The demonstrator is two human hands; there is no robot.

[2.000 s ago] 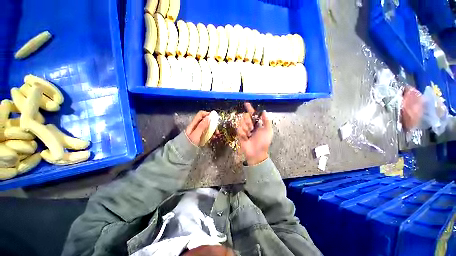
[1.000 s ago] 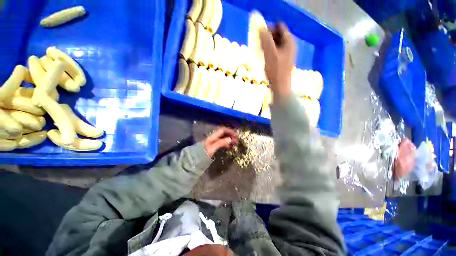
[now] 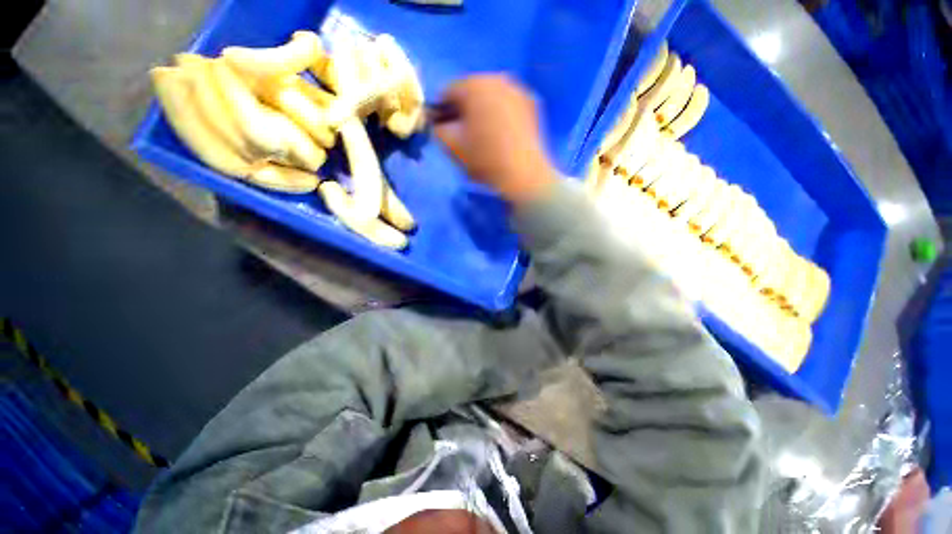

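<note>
My right hand (image 3: pixel 496 130), blurred, is over the blue supply tray (image 3: pixel 418 273), at the right edge of a loose pile of pale yellow imitation bananas (image 3: pixel 245 115). Its fingers are closed around a small dark tool (image 3: pixel 445 111), of which only a short part shows; whether they touch a banana I cannot tell. My left sleeve runs under my right forearm, and my left hand is hidden.
A blue tray (image 3: pixel 858 339) at the right holds bananas (image 3: pixel 731 235) side by side in rows. Shiny clear film (image 3: pixel 861 475) and a blurred reddish lump (image 3: pixel 906 506) lie at the lower right. A yellow-black striped line (image 3: pixel 78 402) crosses the floor at lower left.
The view has swung left. My right hand has moved from the tray of rowed bananas to the loose pile, without the banana it carried. My left hand has gone out of sight.
</note>
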